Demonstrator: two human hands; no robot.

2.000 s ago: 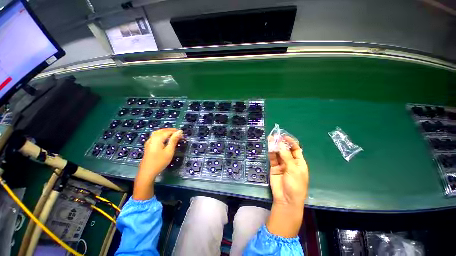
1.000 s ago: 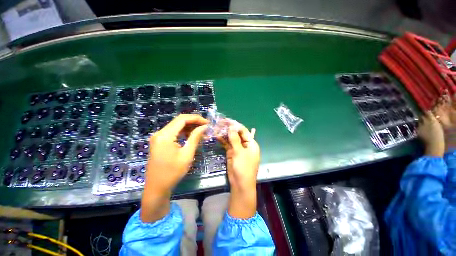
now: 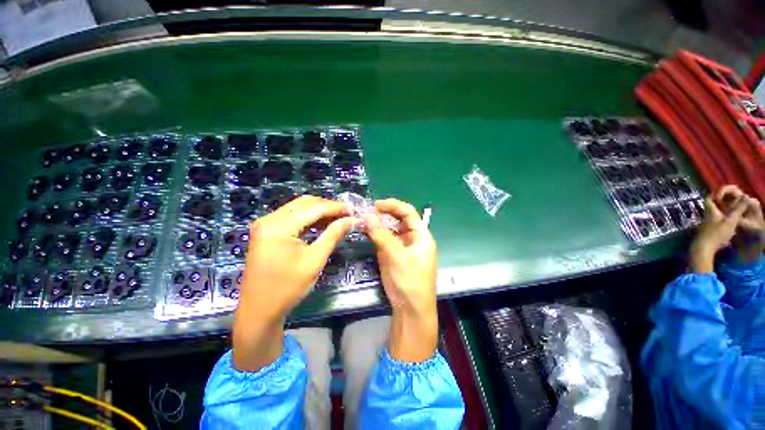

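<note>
My left hand (image 3: pixel 289 256) and my right hand (image 3: pixel 404 252) meet in front of me, over the right part of the near trays. Both pinch a small crinkled clear bag (image 3: pixel 359 210) between their fingertips. Its contents are too small to tell. A thin white stick (image 3: pixel 426 216) shows beside my right fingers. Under and left of my hands lies a clear tray (image 3: pixel 172 252) with rows of dark rounded components. Another clear tray of such components (image 3: pixel 99 203) lies to its left. My hands hide part of the nearer tray.
A small clear bag with silvery contents (image 3: pixel 486 191) lies right of my hands. A third tray (image 3: pixel 635 180) and red stacked frames (image 3: pixel 700 117) are at the right, beside a coworker's hands (image 3: pixel 725 220). Flat clear film (image 3: pixel 105 98) lies at back left. A large crumpled bag (image 3: pixel 587 361) is below the bench.
The view has swung right from the first frame. My left hand has left the tray and joined my right at the bag. Since one second ago, the coworker's hands have come closer together.
</note>
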